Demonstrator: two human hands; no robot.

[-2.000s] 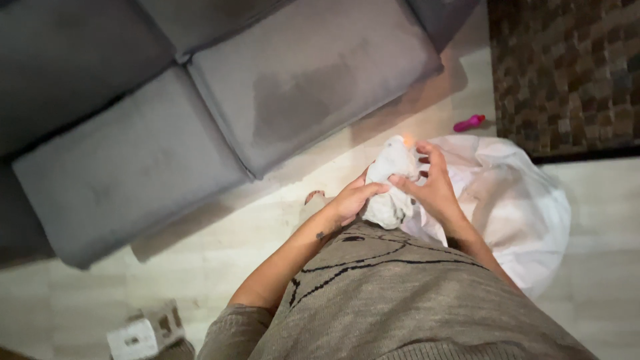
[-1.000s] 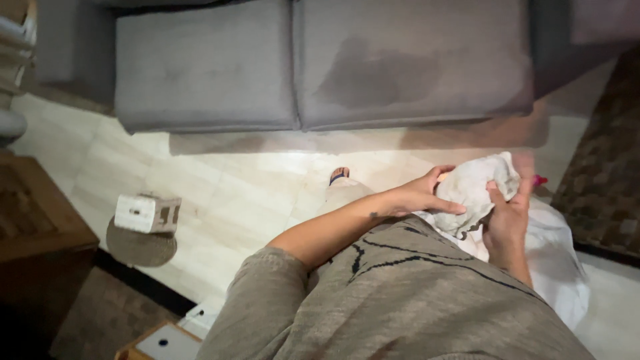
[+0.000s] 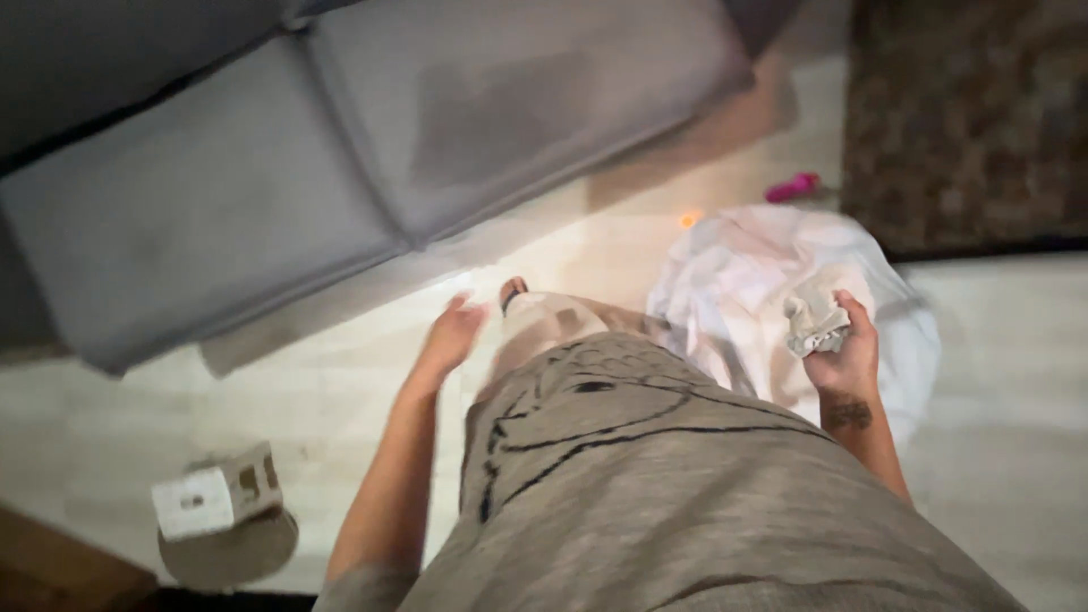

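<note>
A crumpled off-white cloth (image 3: 816, 314) is bunched in my right hand (image 3: 846, 344), whose fingers and thumb close on it. Behind and below that hand, a large white cloth or bag (image 3: 731, 263) is spread in a loose heap on the floor. My left hand (image 3: 459, 327) hangs away from the cloths, near my foot, and holds nothing that I can see; its fingers are blurred, somewhat apart.
A grey sofa (image 3: 204, 204) runs across the upper left. A pink object (image 3: 792, 187) lies on the floor beside a dark patterned rug (image 3: 969, 127). At the lower left, a small white box-like thing (image 3: 194, 503) rests at a round brown mat or stool (image 3: 234, 548).
Both hands were together on the crumpled cloth. Now they are wide apart: the left has let go and moved left, and the right has carried the cloth right, over the white heap.
</note>
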